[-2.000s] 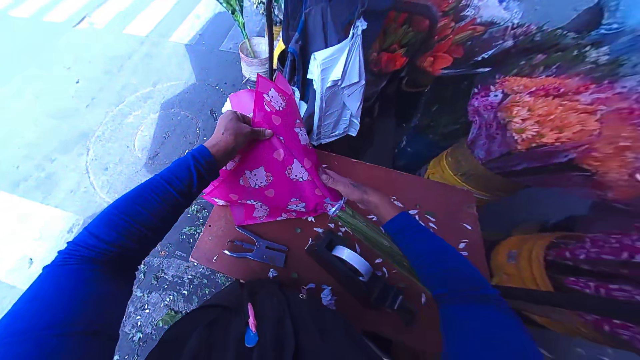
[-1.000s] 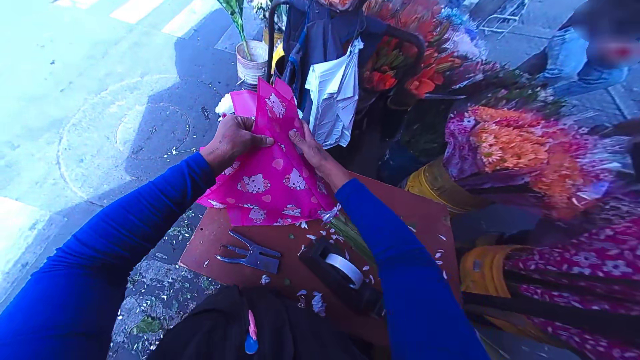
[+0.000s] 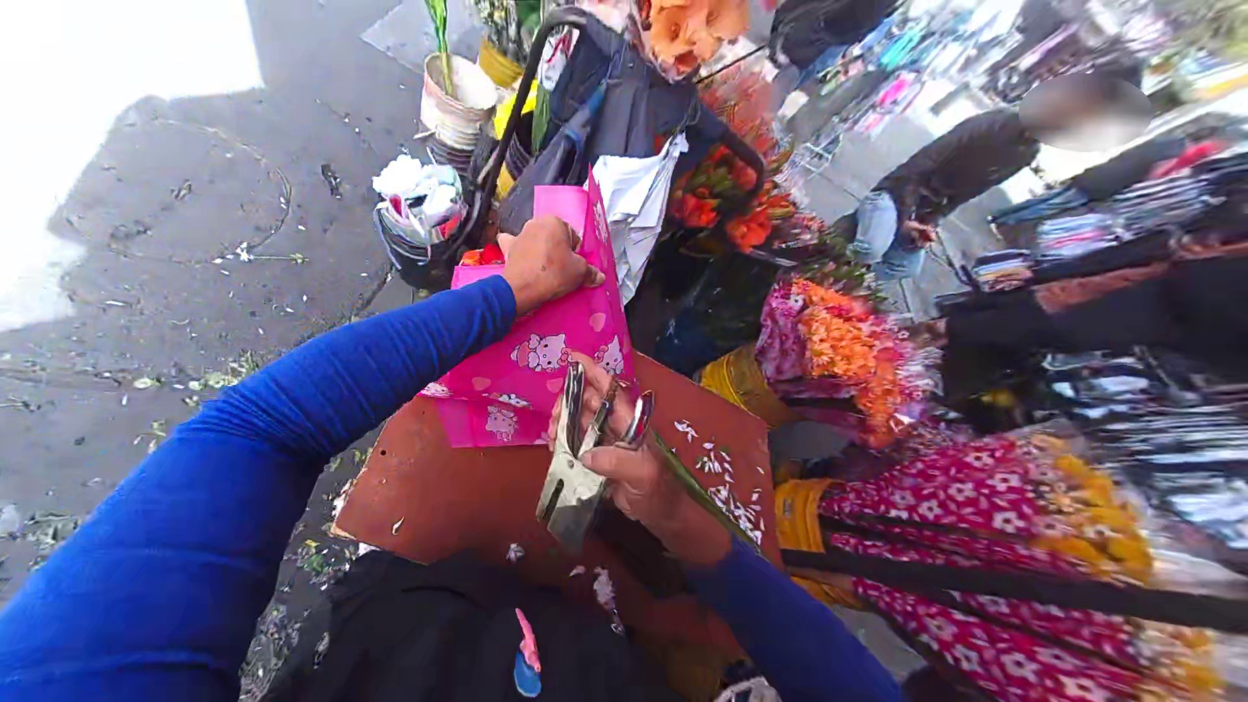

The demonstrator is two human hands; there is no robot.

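Note:
My left hand (image 3: pixel 548 261) pinches the upper part of pink printed wrapping paper (image 3: pixel 536 356), folded around a bouquet. Red petals (image 3: pixel 484 255) show beside my left wrist. Green stems (image 3: pixel 697 483) come out below the paper at the lower right, passing behind my right forearm. In my right hand (image 3: pixel 634 468) is a metal plier-type stapler (image 3: pixel 570 487), its handles upward and its other end pointing down over the reddish-brown board (image 3: pixel 429 497). The bouquet lies on this board. The tape dispenser is hidden or too dark to make out.
White petals (image 3: pixel 721 478) lie scattered on the board. Beyond it stand a dark cart (image 3: pixel 624 107) with a white plastic bag (image 3: pixel 639 210) and a pale bucket (image 3: pixel 456 97). Wrapped orange flowers (image 3: pixel 848 341) and yellow buckets (image 3: pixel 804 517) line the right. A person (image 3: pixel 951 166) is at the upper right.
The stapler lay on the board in both earlier frames; my right hand has left the upper paper and taken hold of it. My left hand still grips the paper. The view has shifted.

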